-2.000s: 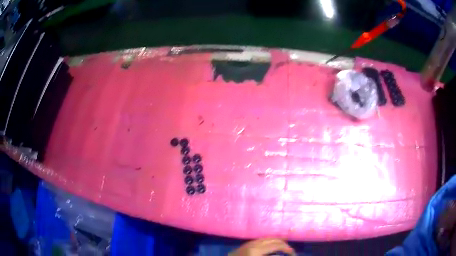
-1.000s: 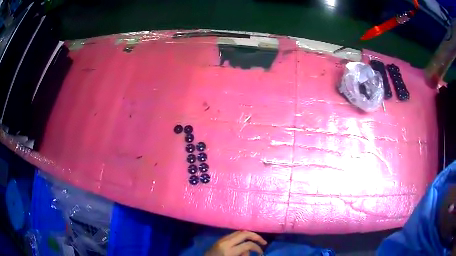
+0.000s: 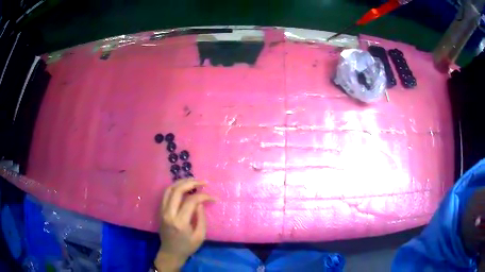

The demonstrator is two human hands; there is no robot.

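Observation:
Small glossy black lens discs (image 3: 173,158) lie in two short columns on the pink matting, with a further pair at the top. My left hand (image 3: 182,220) is bare and reaches up from the bottom edge. Its curved fingers are over the lower end of the discs and partly hide them. The fingertips look apart, with nothing seen held between them. My right hand is not in view.
A crumpled clear bag (image 3: 360,75) with dark pieces inside stands at the back right, beside narrow black strips (image 3: 402,68). An orange tool (image 3: 380,13) hangs beyond. Dark stacks (image 3: 31,101) stand left. A blue sleeve (image 3: 441,228) shows at right.
My left hand has moved from the bottom edge up and left to the discs, covering the lower ones. The view has shifted, so the bench items appear further left.

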